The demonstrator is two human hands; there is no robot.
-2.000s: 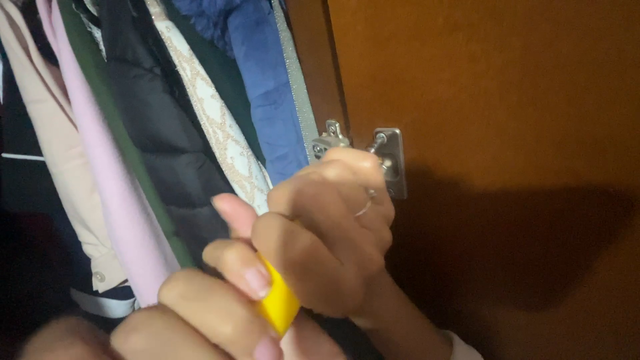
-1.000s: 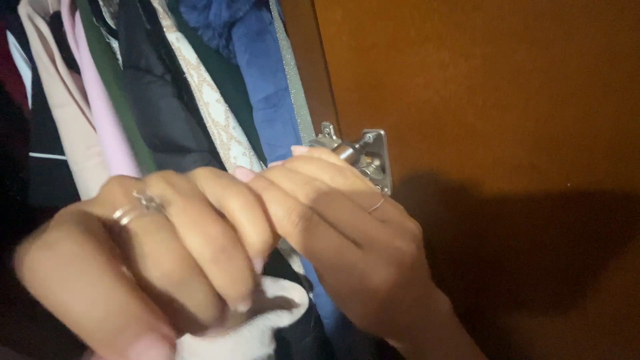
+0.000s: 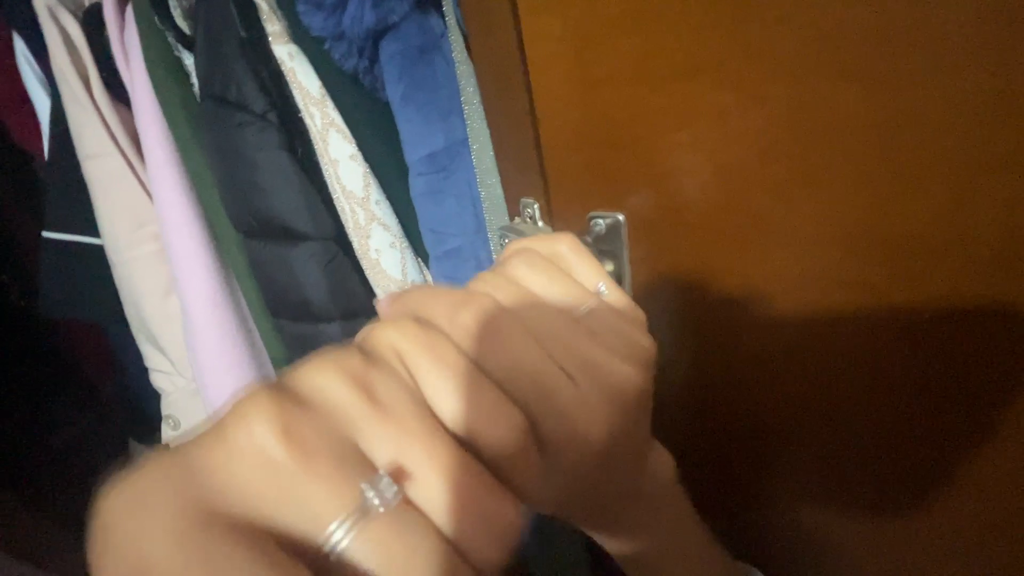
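Observation:
My left hand (image 3: 320,464), wearing rings, is a large blurred fist across the lower left, knuckles up. Its fingers meet my right hand (image 3: 560,352), which is curled beside it, higher and to the right, with a thin ring. Both are closed around something hidden inside them; an earlier frame shows a yellow handle there. Just beyond the right hand's fingers sit a metal cabinet hinge (image 3: 524,228) at the frame edge and its metal mounting plate (image 3: 614,240) on the brown wooden panel. The right hand covers part of both.
Garments hang close together at the left: a pale pink one (image 3: 120,240), a lilac one (image 3: 188,264), a black quilted one (image 3: 272,192) and a blue one (image 3: 436,160). The brown wooden panel (image 3: 760,160) fills the right side, with my hands' shadow on it.
Two seconds ago the yellow handle showed between my hands; it is now covered. My left hand has turned knuckles up. The white cloth seen under it one second ago is out of sight.

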